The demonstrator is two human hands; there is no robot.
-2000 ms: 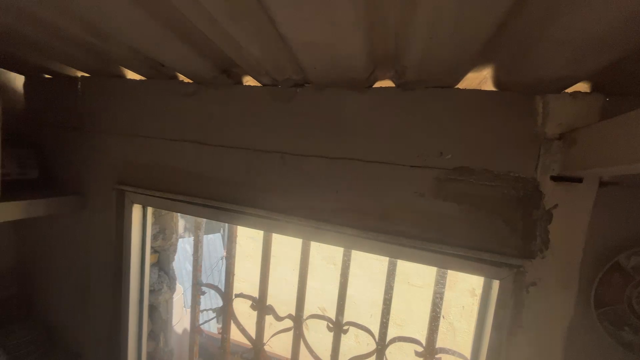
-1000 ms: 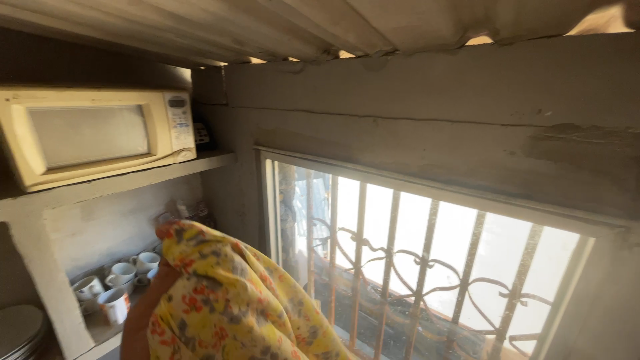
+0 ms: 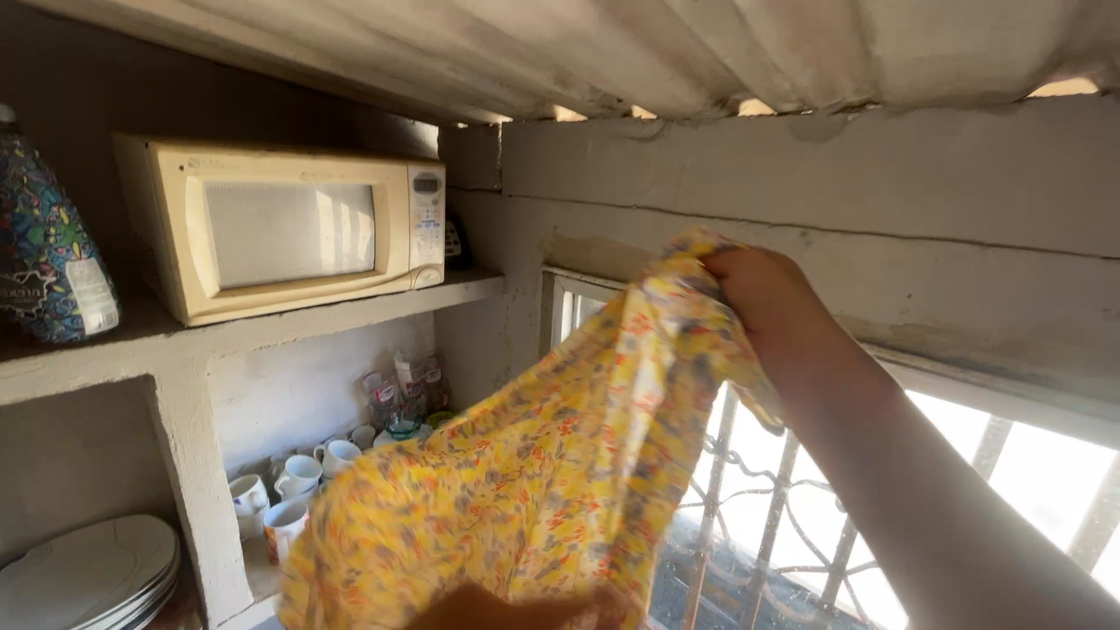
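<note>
A yellow cloth with a red and grey floral print (image 3: 542,464) hangs spread across the middle of the head view, blurred in places. My right hand (image 3: 757,284) grips its upper corner, raised before the wall just above the window. At the bottom edge my left hand (image 3: 516,608) shows only in part, blurred against the lower cloth; its fingers cannot be made out. Behind the cloth is a window with wrought-iron bars (image 3: 770,490), partly hidden by the cloth and my right forearm.
A cream microwave oven (image 3: 289,232) sits on a plastered shelf (image 3: 350,315) at left, beside a patterned bottle (image 3: 52,245). White mugs (image 3: 302,477) and small jars (image 3: 385,394) fill the compartment below. Stacked plates (image 3: 96,569) lie at lower left. Corrugated roofing (image 3: 612,52) hangs low overhead.
The view has swung left and down from the window and roof. The cloth, out of view at first, came in at the bottom and is now held up and spread, with my right forearm in view.
</note>
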